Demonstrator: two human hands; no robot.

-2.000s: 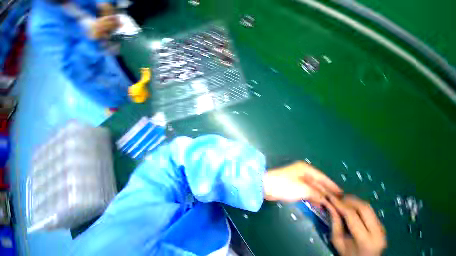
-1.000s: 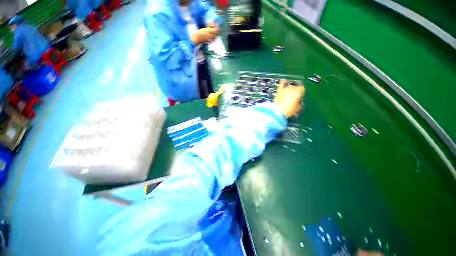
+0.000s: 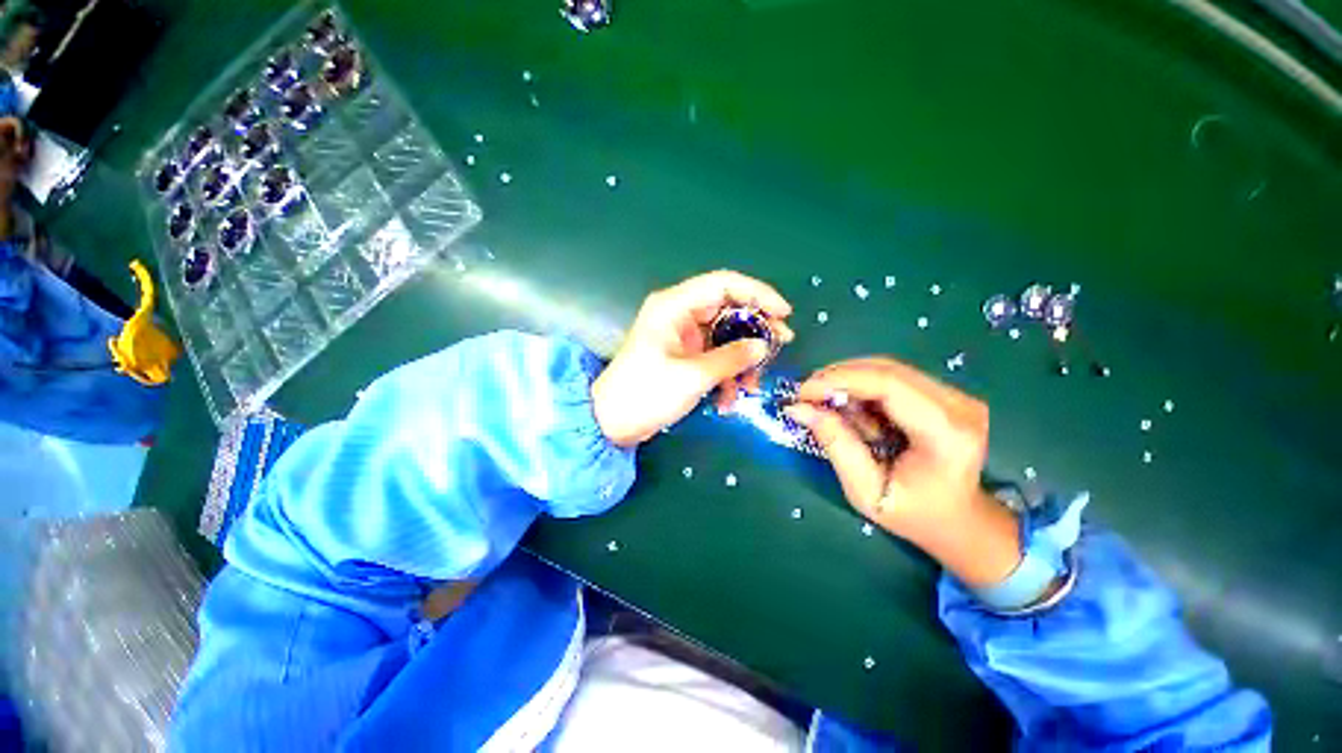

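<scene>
My left hand (image 3: 684, 353) holds a round housing (image 3: 740, 328), dark inside with a bright rim, between thumb and fingers. My right hand (image 3: 905, 441) is just to the right, its thumb and fingertips pinched over an adhesive sheet (image 3: 770, 421). The sheet shows blue-white with small dots and lies below and between the hands. Whether the right fingertips hold a small piece or tweezers is too small to tell. A pale blue strap (image 3: 1042, 566) is around the right wrist.
A clear blister tray (image 3: 361, 184), partly filled with round housings, lies at upper left. Small silvery modules (image 3: 1035, 306) lie right of the hands. Tiny white bits are scattered about. A yellow object (image 3: 143, 341), striped sheets (image 3: 243, 468) and stacked trays (image 3: 111, 625) are at left.
My left hand has come back from the blister tray and now holds a housing. My right hand has come fully into view beside it. The view has turned down towards the bench.
</scene>
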